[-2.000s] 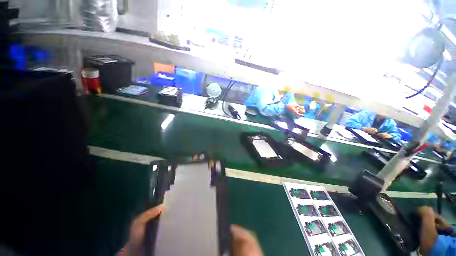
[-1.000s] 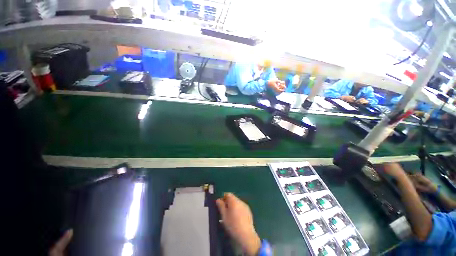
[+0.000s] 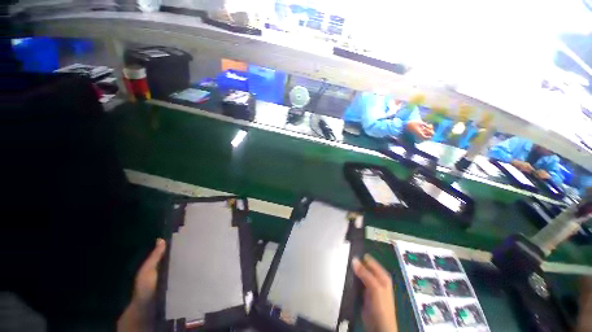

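My left hand (image 3: 144,285) holds an open tablet unit (image 3: 204,259) by its left edge. The unit has a dark frame and a large pale panel. My right hand (image 3: 376,290) holds a second open tablet unit (image 3: 313,262) by its right edge. This one is tilted, with its top leaning right. The two units meet or overlap at their lower inner corners. Part of another pale piece (image 3: 266,260) shows between them. A white board tray (image 3: 422,311) with several green and dark circuit boards lies to the right of my right hand.
A tall black stack (image 3: 58,194) stands at left. A pale rail (image 3: 266,208) crosses the green surface. Two foam trays with units (image 3: 382,188) lie beyond it. A dark device on a post (image 3: 517,254) stands at right. A person in blue (image 3: 383,117) works across the line. A shelf runs above.
The dark glossy unit at left is gone from view; a pale-panelled unit is in my left hand. My right hand now holds a second unit, raised and tilted. The view has shifted.
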